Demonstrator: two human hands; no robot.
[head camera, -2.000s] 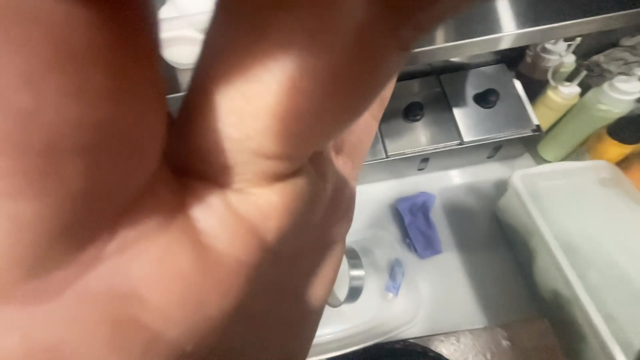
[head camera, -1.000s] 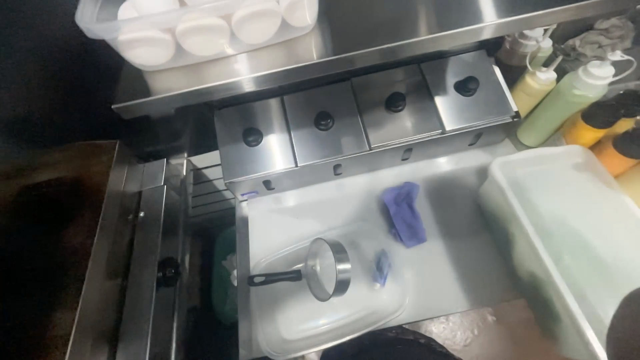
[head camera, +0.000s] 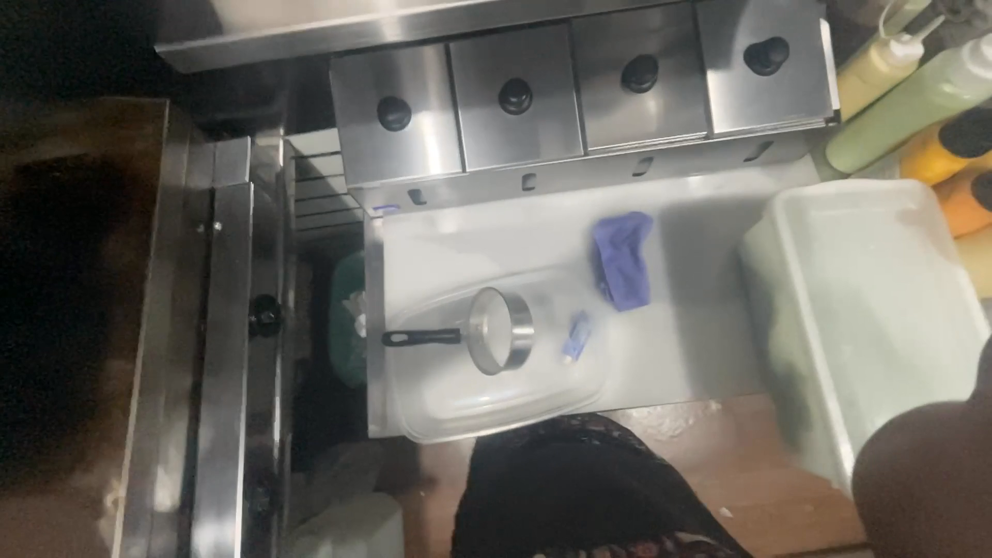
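A steel ring with a black handle (head camera: 500, 332) lies over a clear plastic tray or lid (head camera: 496, 426) on the white worktop. Right of the ring sits a small crumpled blue and white piece (head camera: 576, 337), seen through or on the clear plastic. A folded purple cloth (head camera: 623, 262) rests farther back on the worktop. At the lower right edge, a dark, blurred, rounded shape, apparently part of my right hand or arm (head camera: 922, 473), overlaps the near side of a pale plastic tub (head camera: 891, 310). Its fingers cannot be made out. My left hand is not in view.
Several steel-lidded containers with black knobs (head camera: 515, 97) line the back, below a steel shelf edge (head camera: 349, 35). Squeeze bottles (head camera: 911, 108) stand at the back right. A dark griddle-like surface (head camera: 62, 310) and steel rail (head camera: 225, 349) are left. Dark patterned clothing (head camera: 573, 488) shows below.
A hand that filled the left and centre of the view two seconds ago has moved away, uncovering the ring and worktop. The view has shifted, and the egg container on the shelf has left it.
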